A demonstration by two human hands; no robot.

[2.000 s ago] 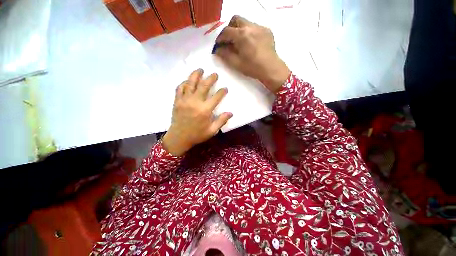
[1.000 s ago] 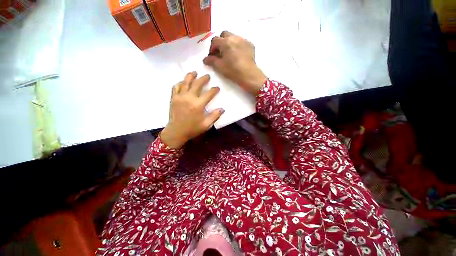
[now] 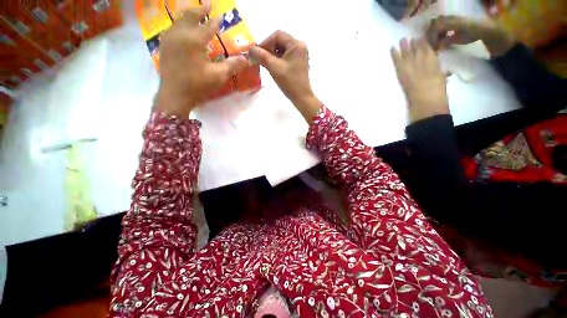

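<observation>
Orange product boxes [image 3: 247, 38] with yellow panels and dark pictures stand side by side at the top centre. My left hand [image 3: 193, 62] lies over them, fingers spread and thumb pointing right, hiding part of them. My right hand [image 3: 289, 62] is at their right side, thumb and forefinger pinched near my left thumb tip. A small greyish thing may be between those fingertips; it is too small to tell. A white sheet [image 3: 289, 158] lies at the table's front edge below my hands.
The white table [image 3: 133, 149] spans the view. Many orange boxes [image 3: 56, 37] stand at the upper left. A pale yellowish strip [image 3: 79, 180] lies at the left. Another person's hands [image 3: 423, 71] and dark sleeves are at the right. A red patterned thing [image 3: 528, 149] is below the table at the right.
My left hand has moved from the white sheet up onto the boxes. My right hand has left the sheet and moved beside them. The boxes now show yellow panels. Another person's hands have come into view.
</observation>
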